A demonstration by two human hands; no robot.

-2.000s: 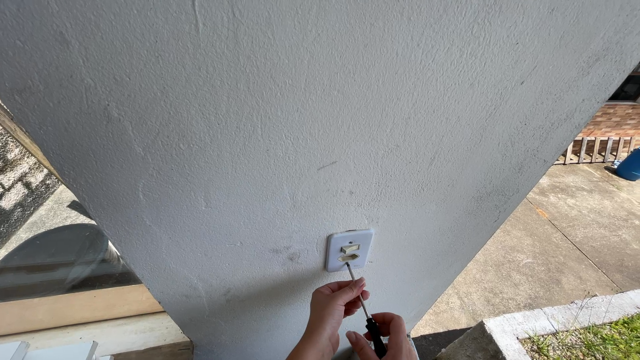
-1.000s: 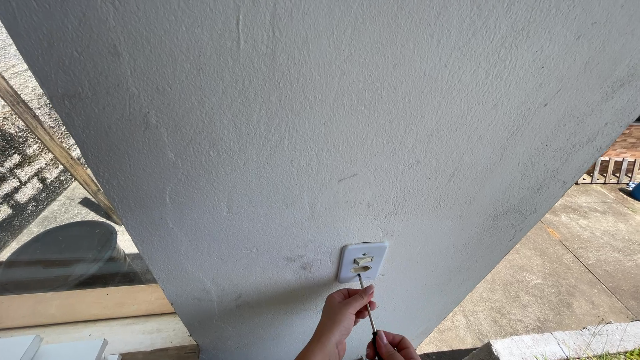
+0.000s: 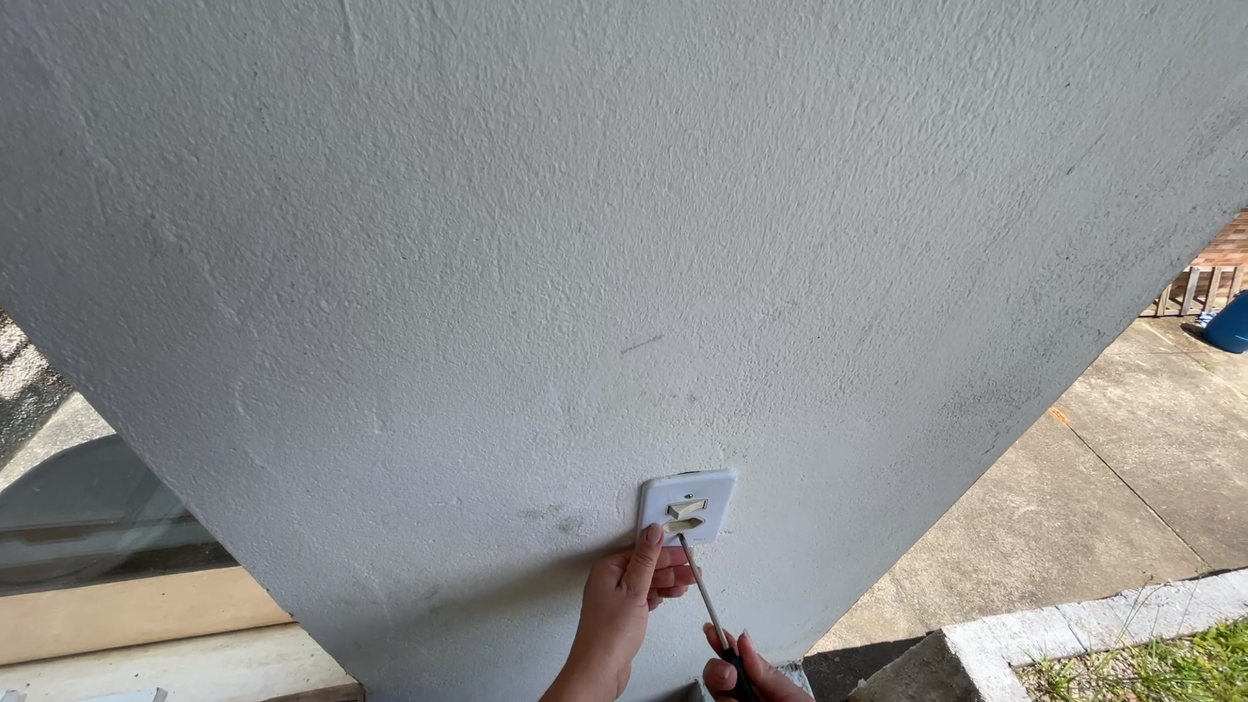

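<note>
A white wall plate (image 3: 717, 497) with a small rocker switch (image 3: 687, 508) above a socket opening (image 3: 682, 526) is mounted on a painted wall. A screw shows near its top. The tip of a screwdriver (image 3: 704, 593) with a black handle meets the plate's lower part, just under the socket. My right hand (image 3: 751, 673) grips that handle at the bottom of the view. My left hand (image 3: 629, 595) is beside the shaft, its thumb on the plate's lower left and its other fingers partly hidden below the edge; whether they touch the shaft is unclear.
The rough wall (image 3: 546, 292) fills most of the view. At lower left are a glass pane (image 3: 107, 526) and a wooden ledge (image 3: 136, 609). Right of the wall are concrete paving (image 3: 1092, 468), a low white curb (image 3: 1092, 616), grass and a blue container (image 3: 1230, 324).
My left hand's thumb has moved from the screwdriver shaft up to the plate's lower left. The right hand still grips the handle.
</note>
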